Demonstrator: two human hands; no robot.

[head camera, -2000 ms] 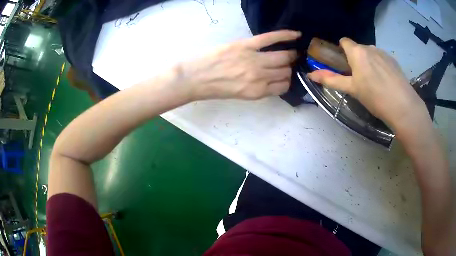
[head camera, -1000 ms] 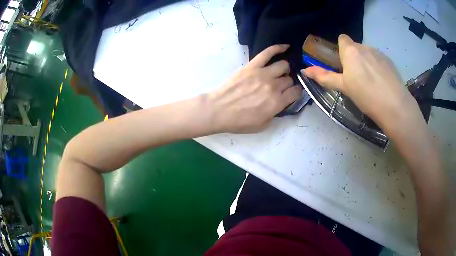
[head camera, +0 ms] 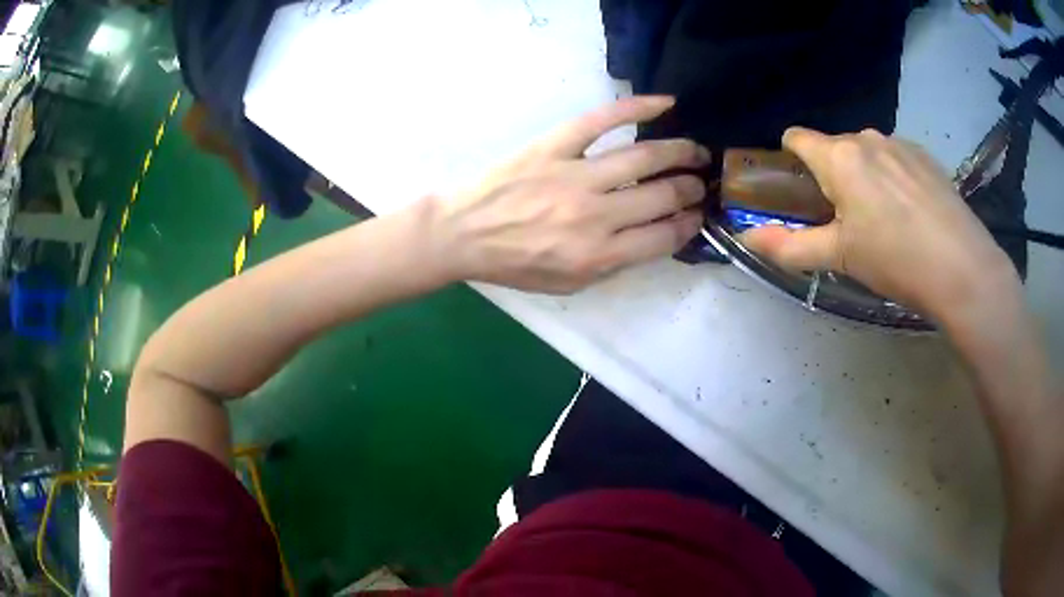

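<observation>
A dark garment piece (head camera: 770,70) lies over the white table (head camera: 747,362), its near end under my hands. My right hand (head camera: 893,216) grips the brown handle of the steam iron (head camera: 776,187), which has a blue part below the handle. The iron stands at the near edge of the cloth, and its soleplate is mostly hidden by my hand. My left hand (head camera: 572,204) lies on the left edge of the cloth, fingers pointing right with the tips close to the iron. Whether its fingers pinch the cloth is hidden.
More dark cloth (head camera: 233,111) hangs over the table's far left corner. Black straps or tools (head camera: 1027,105) and a hose lie at the right. Below is a green floor (head camera: 385,397) with striped lines, a blue stool (head camera: 39,306) and yellow tubing (head camera: 271,525) at the left.
The iron and my right hand have shifted slightly down and right in view, with the handle turned more level. My left hand has moved up and its fingers lie flatter. The whole view has shifted slightly.
</observation>
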